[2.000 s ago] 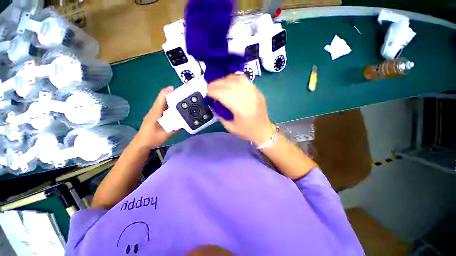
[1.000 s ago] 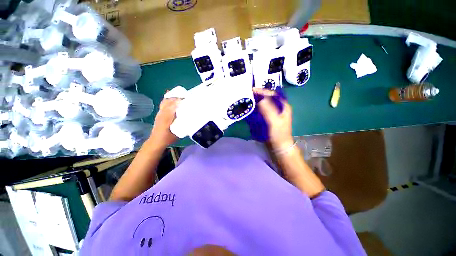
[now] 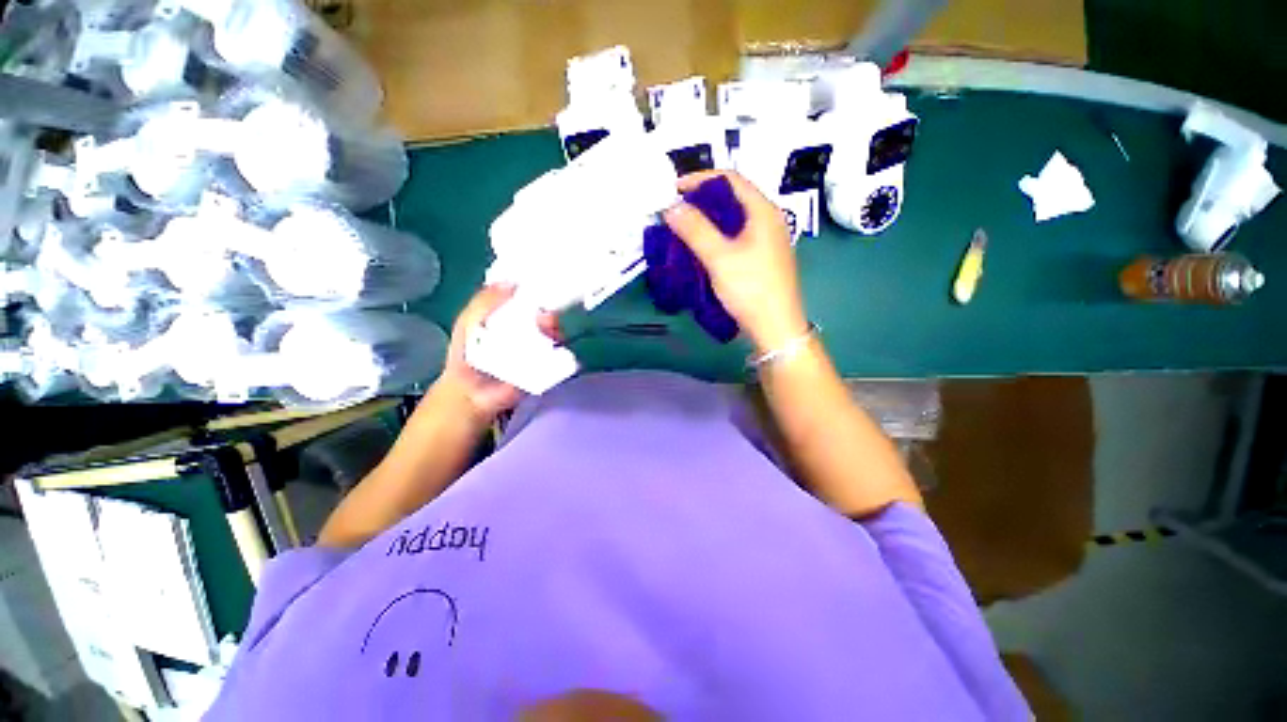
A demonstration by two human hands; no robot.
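A white security camera [image 3: 586, 212] is held in front of me over the bench edge, its lens faces not visible. My left hand [image 3: 494, 356] grips its near end at the wall bracket. My right hand [image 3: 748, 261] holds a crumpled dark purple cleaning cloth [image 3: 689, 268] against or close beside the camera's right side; exact contact is hard to tell. A thin dark cable [image 3: 635, 329] shows below the camera.
Several white cameras [image 3: 864, 155] stand in a row behind. Bagged cameras [image 3: 311, 261] fill the left. On the green bench [image 3: 1030, 303] at right lie a yellow-handled tool [image 3: 970, 268], a white tissue scrap [image 3: 1057, 186], an orange-brown bottle [image 3: 1186, 278] and another white camera [image 3: 1225, 176].
The held camera has been turned so its black lens panel and ringed lens no longer show. My right hand and the cloth have moved up along its side.
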